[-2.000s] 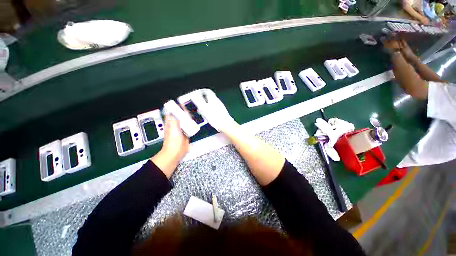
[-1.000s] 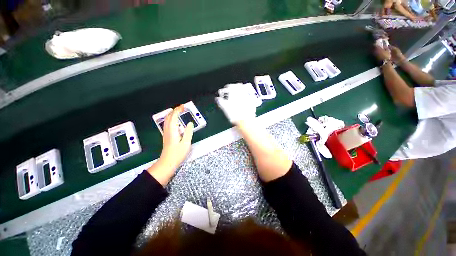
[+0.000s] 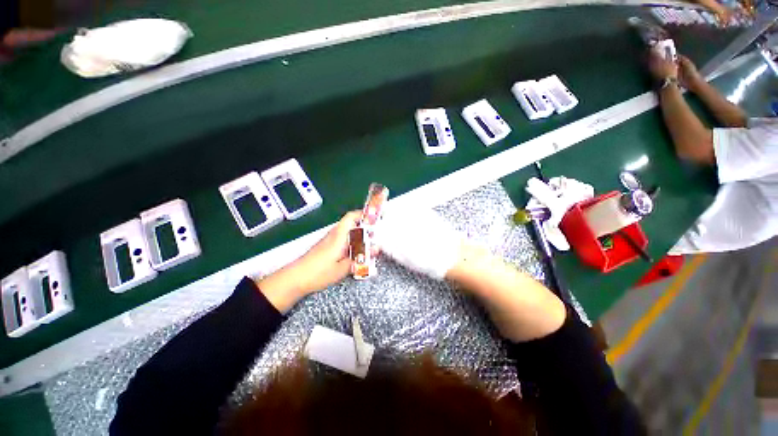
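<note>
My left hand (image 3: 328,255), bare, holds a white plastic housing (image 3: 362,254) by its left side, over the near rail and bubble wrap. The housing is tilted, and orange parts show on it. A second tilted piece with orange (image 3: 374,204) shows just above it, between the hands; whether it is a separate housing I cannot tell. My right hand (image 3: 418,237), in a white glove, is closed on the right side of these pieces. Its fingertips are blurred and overexposed.
Pairs of housings (image 3: 292,188) lie on the green belt (image 3: 358,145) at left and right. A white pad (image 3: 339,351) with a pale stick lies on bubble wrap (image 3: 426,315). At right are a red bin (image 3: 601,247), a white heap (image 3: 559,200) and another person's arms (image 3: 689,119).
My left hand has left the housings on the belt and moved right. My gloved right hand has come back towards me from the belt. Both now hold tilted pieces together. The belt housings have shifted left.
</note>
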